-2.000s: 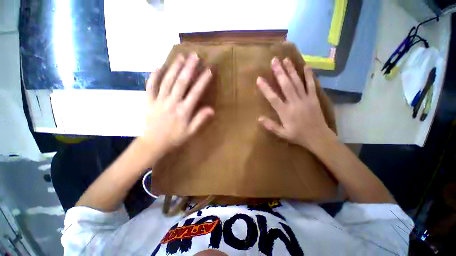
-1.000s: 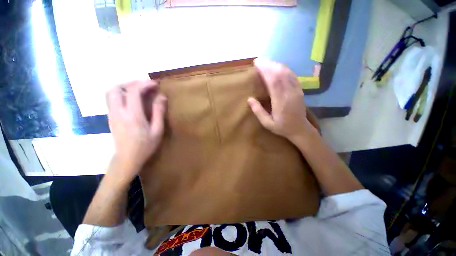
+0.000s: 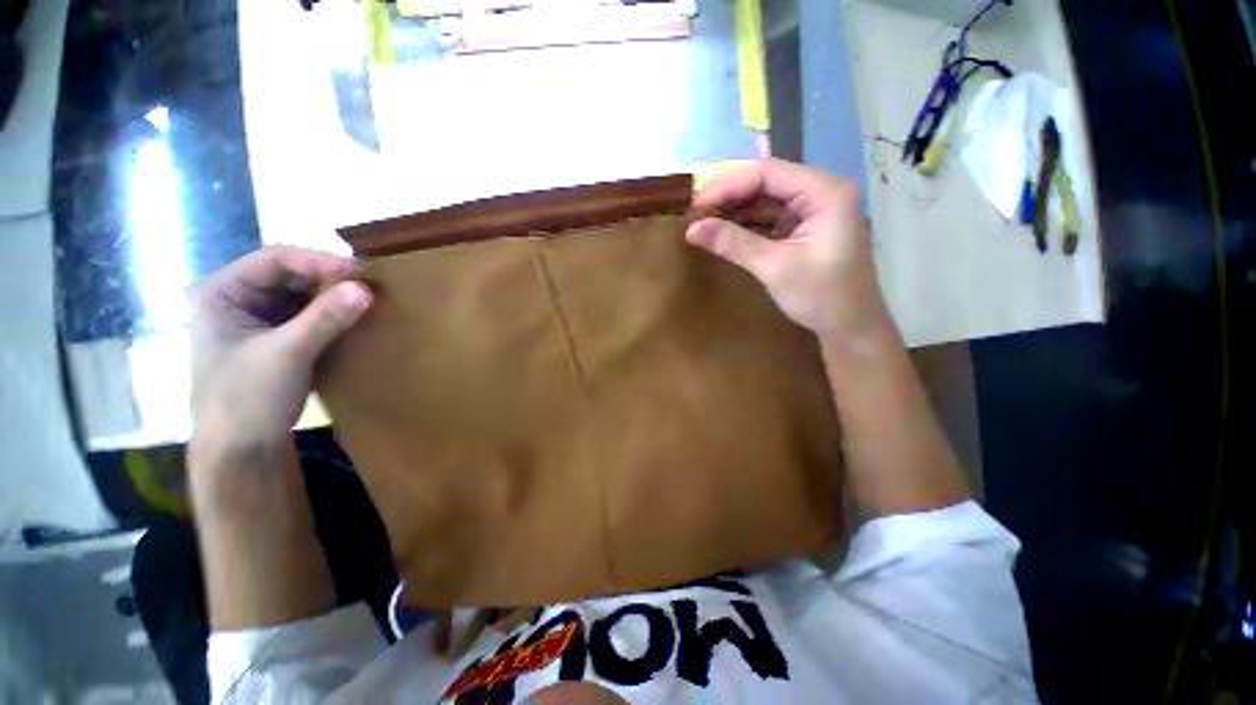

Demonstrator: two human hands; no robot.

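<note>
A brown bag body (image 3: 592, 400) with a centre seam lies between my arms, its lower part against my shirt. Its far end has a darker reddish-brown edge strip (image 3: 517, 218). My left hand (image 3: 283, 324) pinches the left corner of that end between thumb and fingers. My right hand (image 3: 792, 241) pinches the right corner. The fingers behind the bag are partly hidden. Part of a strap shows at the bag's near left, by my shirt.
A clamp frame with yellow tape (image 3: 751, 69) lies beyond the bag. Shiny dark metal (image 3: 159, 179) is at the left. On the pale table (image 3: 950, 282) at right are thread snips (image 3: 934, 110), a white cloth (image 3: 1003, 131) and yellow-and-dark pliers (image 3: 1058, 193).
My hands have gone from flat on the bag to pinching its far corners. The edge strip shows wider. The head view has shifted, so the tools appear further left.
</note>
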